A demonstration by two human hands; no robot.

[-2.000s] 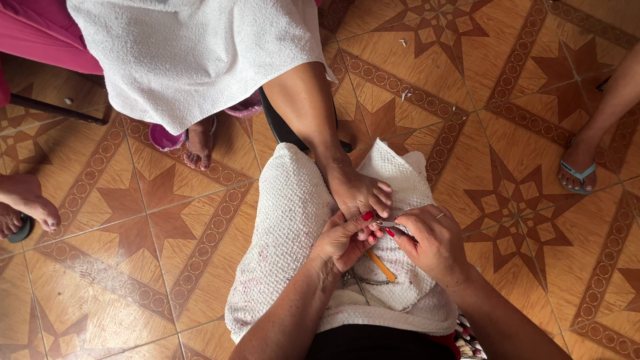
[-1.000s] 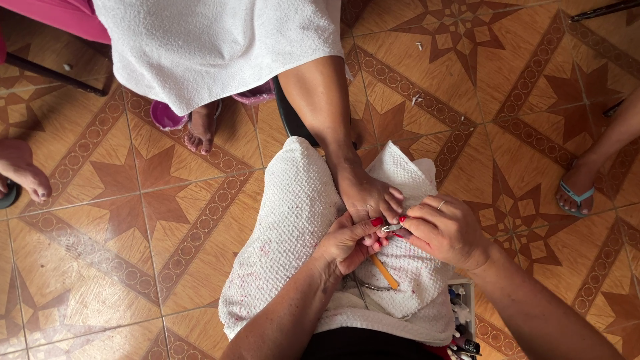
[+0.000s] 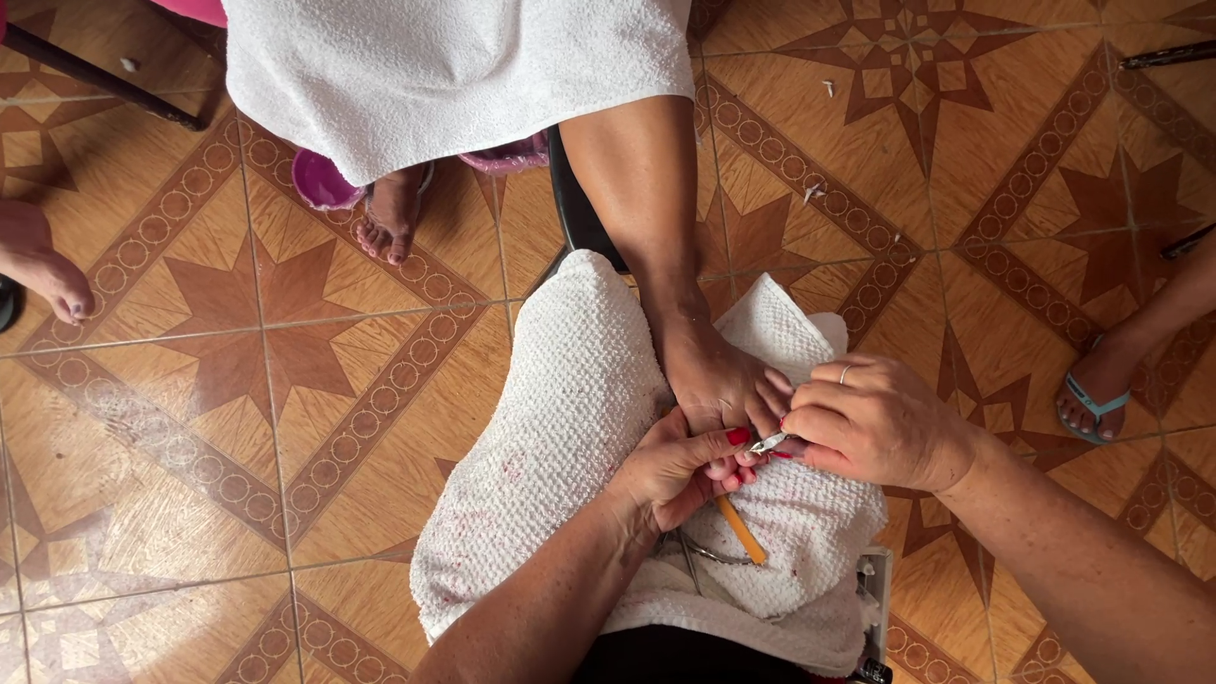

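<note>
Another person's bare foot (image 3: 717,375) rests on a white towel (image 3: 579,380) spread over my lap. My left hand (image 3: 679,465) holds the toes from below, its red-nailed thumb beside them. In my right hand (image 3: 855,418) is a pair of metal cuticle nippers (image 3: 771,442), their tip at the toes near my left thumb; the handles are mostly hidden in my fingers. An orange nail file (image 3: 739,528) sticks out below my left hand. Beside it on the towel lies a metal tool (image 3: 692,560), partly covered.
A second white towel (image 3: 456,76) drapes the other person's legs. Their other foot (image 3: 391,217) is on the tiled floor (image 3: 380,380) by a purple bowl (image 3: 326,180). Other people's feet stand at the far left and at right, one in a blue flip-flop (image 3: 1094,408). A tray (image 3: 876,598) with bottles sits beside my lap.
Both hands have stayed at the toes with the nippers, with small shifts of the fingers. The tray beside my lap, hidden two seconds ago, came into sight a second ago. The view has shifted slightly.
</note>
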